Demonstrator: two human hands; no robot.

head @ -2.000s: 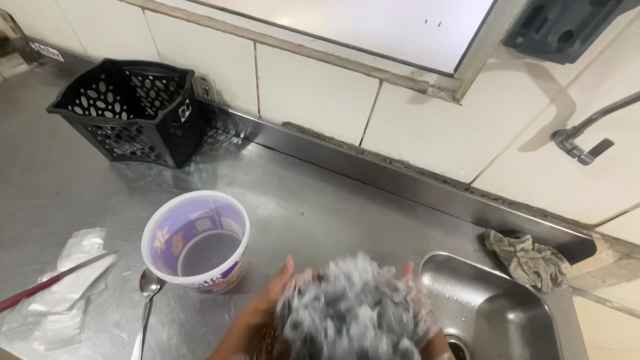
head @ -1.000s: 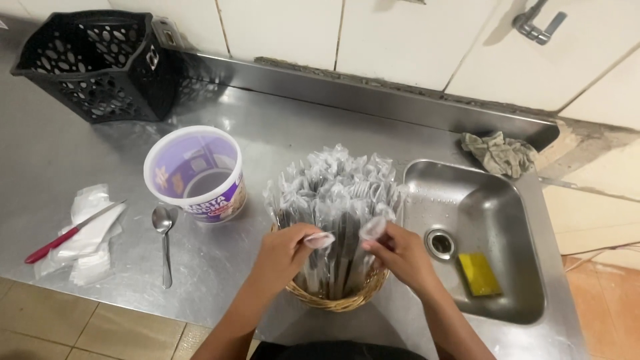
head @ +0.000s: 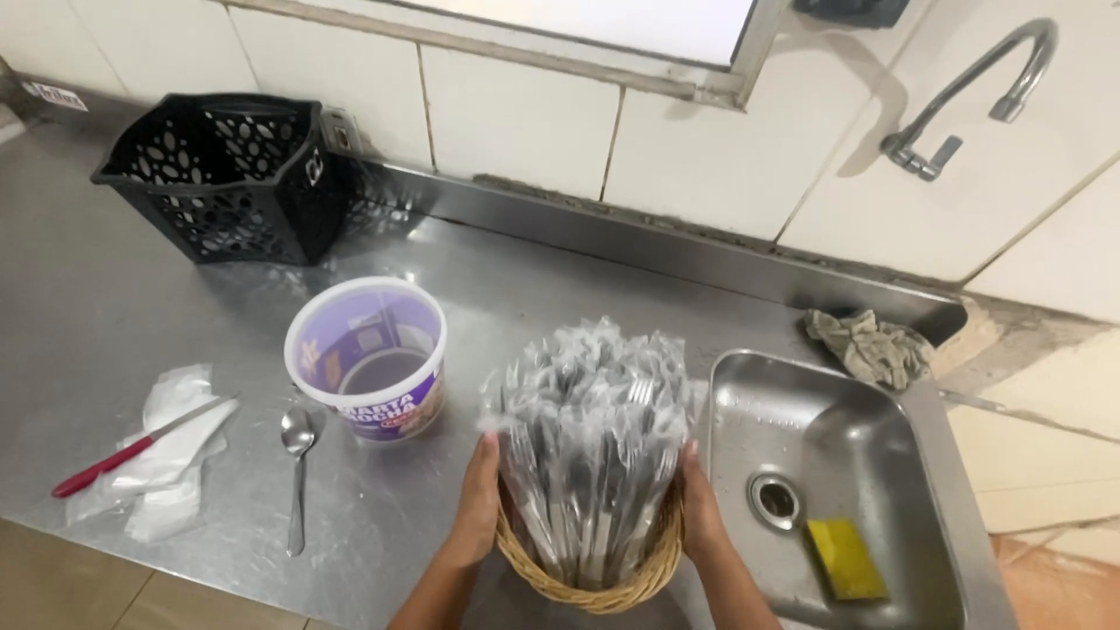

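Note:
A wicker basket point(head: 604, 598) stands at the lower middle, packed with upright cutlery in clear plastic sleeves point(head: 595, 437); fork tines show at the top. My left hand point(head: 479, 499) holds the basket's left side, and my right hand point(head: 700, 507) holds its right side. Left of it is a purple and white plastic tub point(head: 394, 407) with nothing seen inside. A metal spoon point(head: 297, 472) lies left of the tub. Farther left, a red-handled knife point(head: 109, 465) rests on several plastic sleeves point(head: 175, 472).
A black perforated plastic basket point(head: 236, 219) stands at the back left of the steel counter. To the right is a steel sink point(head: 840, 437) holding a yellow sponge point(head: 846, 560). A crumpled cloth point(head: 871, 347) lies at its back edge, and a tap point(head: 971, 96) juts from the tiled wall.
One second ago my fingers pinched plastic sleeves at the front of the bundle. Both hands have since moved down and apart to the basket's sides.

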